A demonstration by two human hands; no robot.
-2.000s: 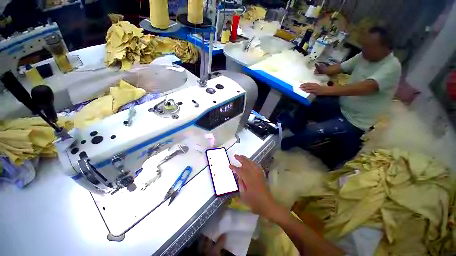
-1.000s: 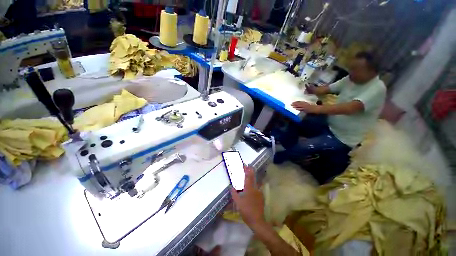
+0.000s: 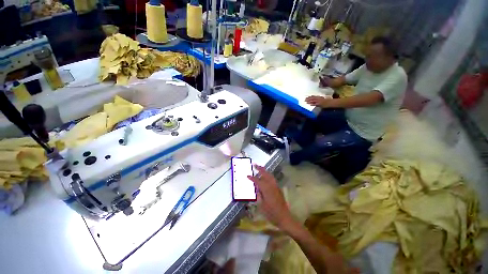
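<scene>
My right hand (image 3: 272,199) is at the right edge of a smartphone (image 3: 244,180) with a bright white screen. Its fingers grip that edge, and the phone overlaps the table's front edge. A small dark, blurred part of my left hand (image 3: 227,266) shows at the bottom edge, beside a pale white piece of paper or cloth (image 3: 249,250); its fingers cannot be made out. Blue-handled thread snips (image 3: 183,205) lie on the white table, left of the phone. The white sewing machine (image 3: 152,143) stands behind them, its lit needle area without yellow cloth under it.
A ruler strip (image 3: 206,241) runs along the table's front edge. A large yellow cloth pile (image 3: 412,208) is at lower right. Yellow bundles (image 3: 120,60) lie behind the machine, near thread cones (image 3: 156,22). A person (image 3: 374,91) sits at another machine table at upper right.
The phone was at the table's front edge, then was tilted in my right hand, and now stands straighter in view. The camera view has shifted; the snips still lie on the table.
</scene>
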